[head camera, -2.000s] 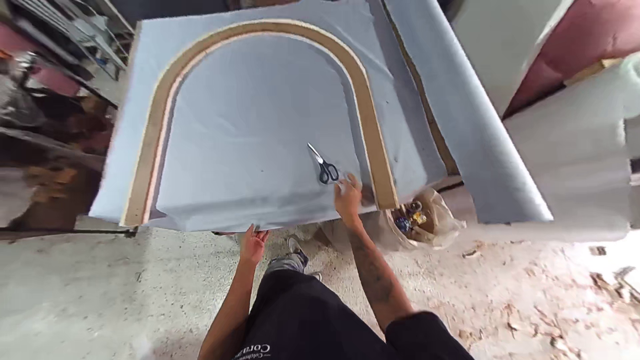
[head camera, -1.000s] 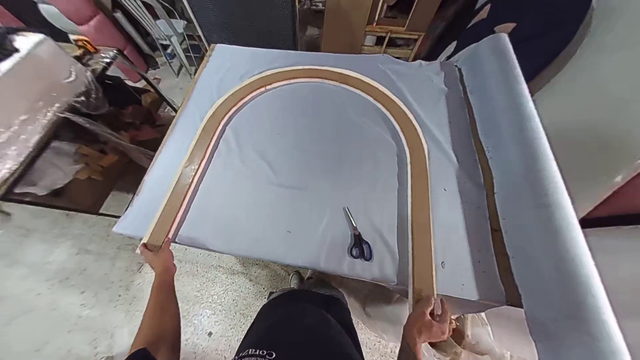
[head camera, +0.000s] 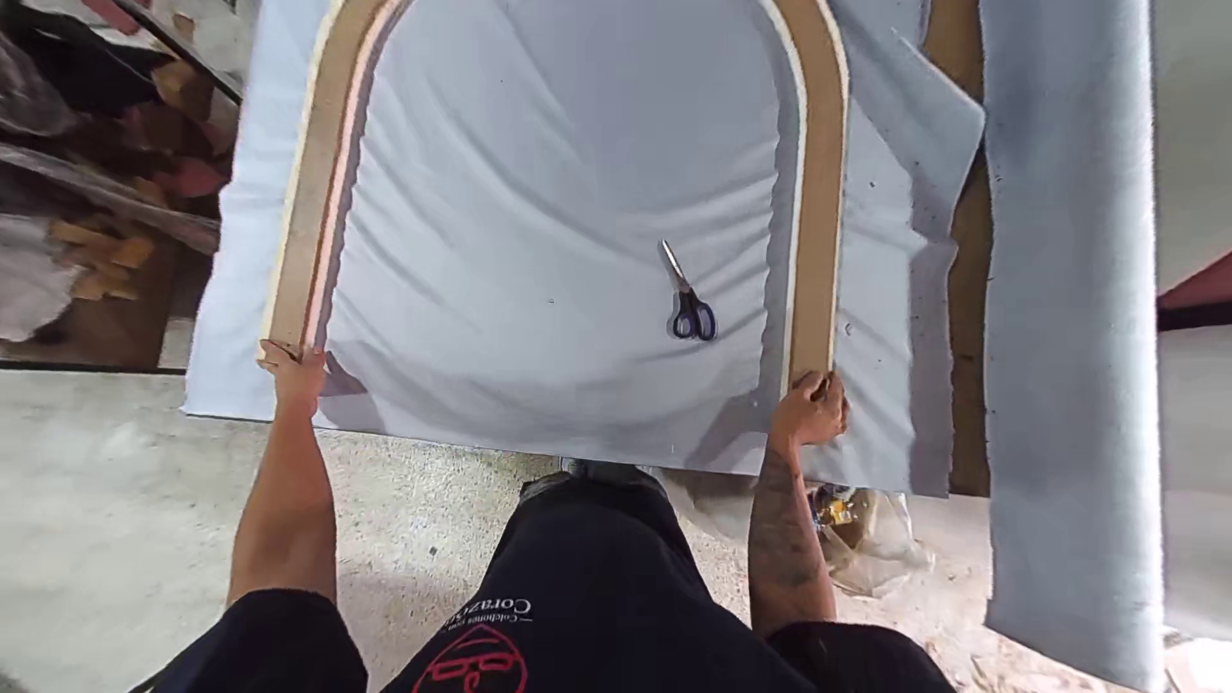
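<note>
A U-shaped padded frame (head camera: 818, 192), brown on its upper face with pale edges, lies on light grey-blue fabric (head camera: 558, 231) spread over a table; its curved top runs out of view. My left hand (head camera: 296, 377) grips the end of its left leg near the fabric's front edge. The end of the right leg is held in my right hand (head camera: 813, 409). Scissors (head camera: 689, 294) with dark handles rest on the wrinkled fabric between the legs, closer to my right hand and touched by neither.
A thick roll of grey-blue fabric (head camera: 1073, 289) lies along the right side. Below the table's front edge, right of my legs, is a clear plastic bag (head camera: 881, 549) with small items. Scraps (head camera: 106, 260) and plastic wrap sit at the left beyond the table.
Two seconds ago my hands were at the fabric's front edge and near the scissors; since one second ago both hold the frame's ends. The frame now lies nearer the scissors. The view has shifted.
</note>
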